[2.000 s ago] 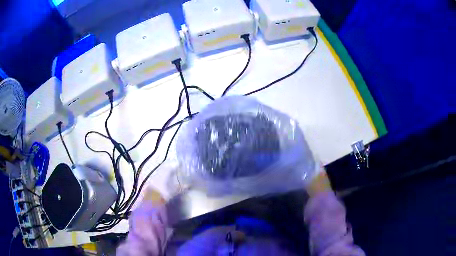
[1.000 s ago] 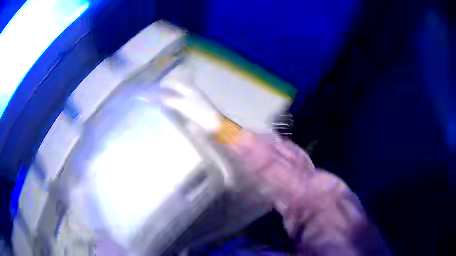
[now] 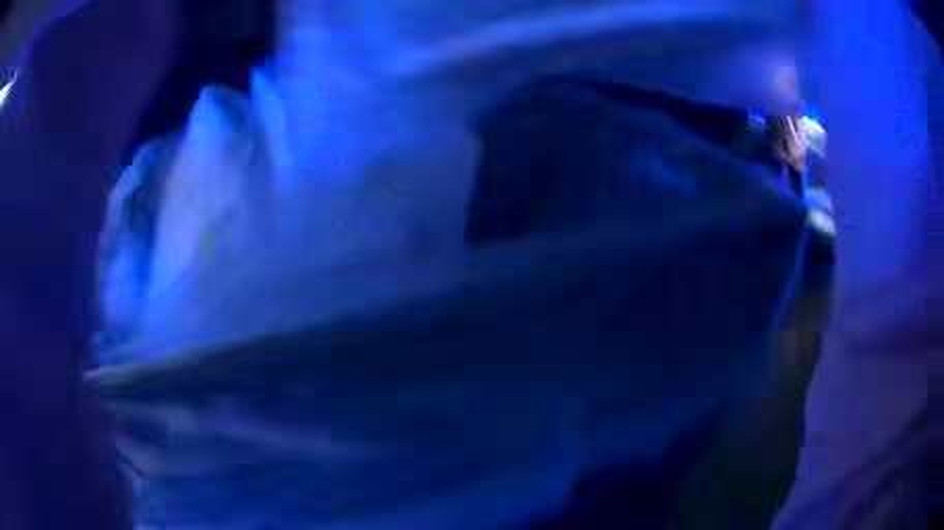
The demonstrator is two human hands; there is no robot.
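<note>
The view is close, dark and blurred. Pale blue-lit film (image 3: 352,186), which looks like a crate liner bag, fills the upper middle and left. A long dark edge, perhaps the crate rim (image 3: 414,295), slants up from the left to the right. A dark gap (image 3: 580,166) shows above it. No bagged unit can be made out. Neither my left hand nor my right hand can be made out; only what look like sleeves show at both sides.
A dark purple sleeve-like shape (image 3: 62,248) stands at the left rim and a lighter blue-purple one (image 3: 885,238) at the right rim. A small bright and brown patch (image 3: 795,143) lies beside the right one; it is too blurred to name. Dark cloth-like folds fill the bottom.
The view has swung away from the bench with its row of white units. The bagged unit and my gloved right hand have left view. Film and a slanting edge now fill the picture.
</note>
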